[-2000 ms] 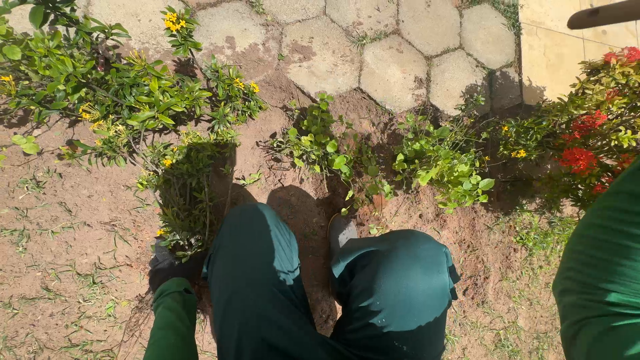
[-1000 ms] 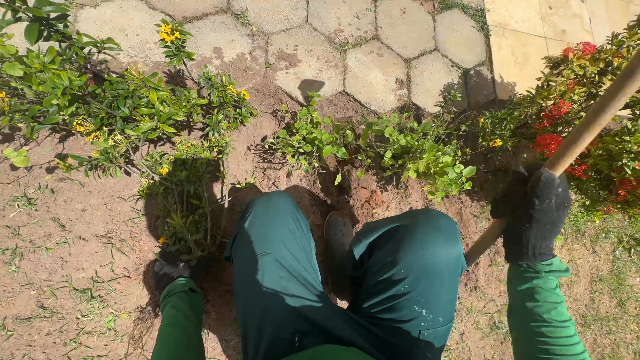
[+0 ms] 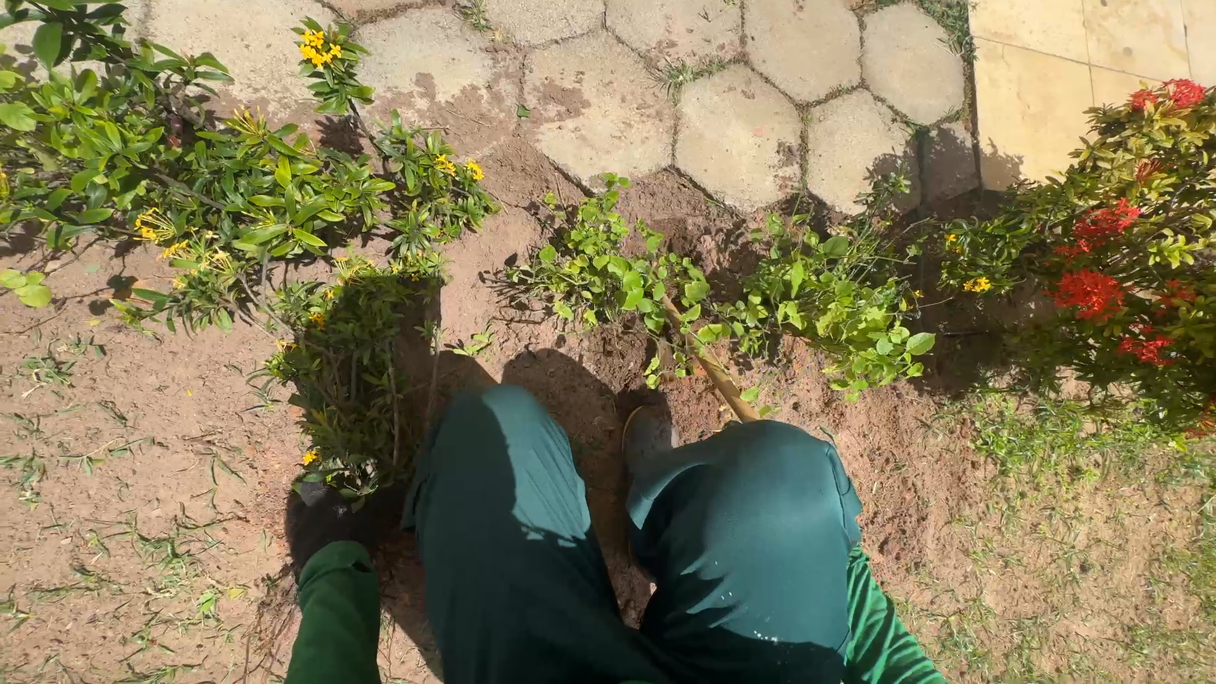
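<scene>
My left hand, in a dark glove, is closed round the base of a leafy shrub with small yellow flowers. Thin roots hang beside the green sleeve. A wooden handle slants from low green plants down behind my right knee; its two ends are hidden. My right hand is hidden behind that knee, and only its green sleeve shows, so its hold on the handle cannot be seen.
Hexagonal paving stones edge the soil bed, with pale tiles at the upper right. A red-flowered bush stands on the right, and more yellow-flowered shrub spreads at upper left. My shoe rests on bare soil.
A second ago my right hand held the wooden pole up at the right; now the hand is out of sight and the pole lies among the low plants. My left hand stays at the shrub's base.
</scene>
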